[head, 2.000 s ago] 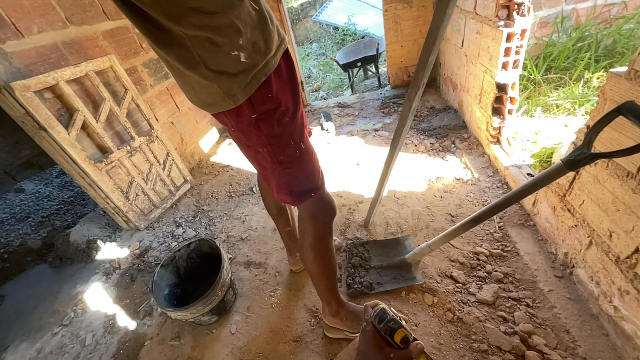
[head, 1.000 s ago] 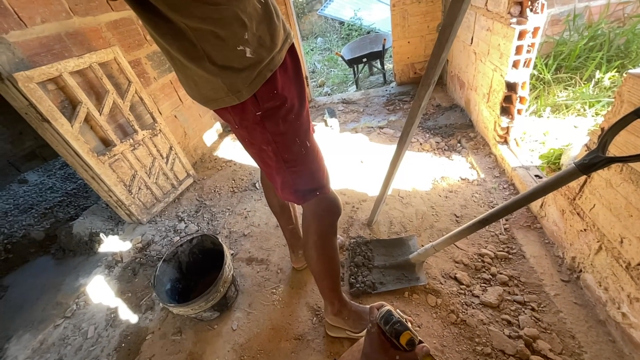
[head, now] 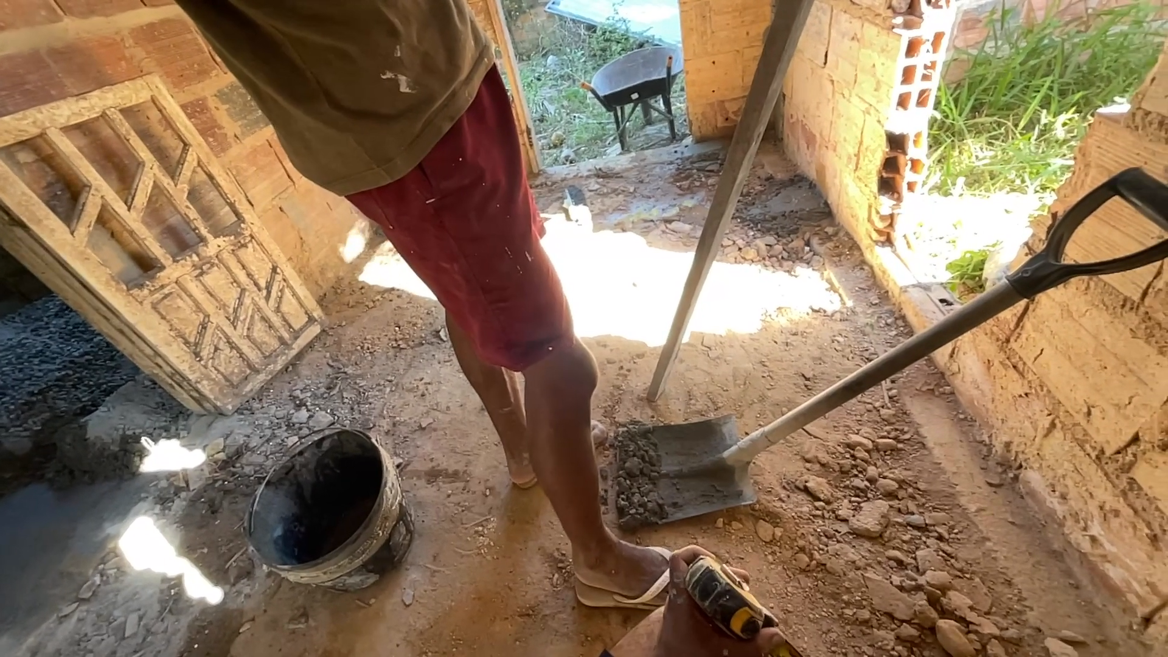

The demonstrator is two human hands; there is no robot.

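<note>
My left hand (head: 684, 607) shows at the bottom edge, right of centre, with its fingers wrapped around a black and yellow tape measure (head: 724, 598). A bit of yellow shows below its case at the frame edge. Just beyond the hand is the sandalled foot (head: 620, 570) of another person in red shorts (head: 474, 228) and a brown shirt, whose head and hands are out of view. A shovel (head: 698, 465) with lumps of dark rubble on its blade lies near that foot, its handle rising to the right. My right hand is not in view.
A black bucket (head: 392, 538) stands on the dirt floor at left. Behind it a wooden door panel (head: 214, 246) leans on the brick wall. A wooden post (head: 721, 219) slants beyond the shovel. Rubble (head: 871, 518) lies along the right wall. A wheelbarrow (head: 637, 82) stands outside.
</note>
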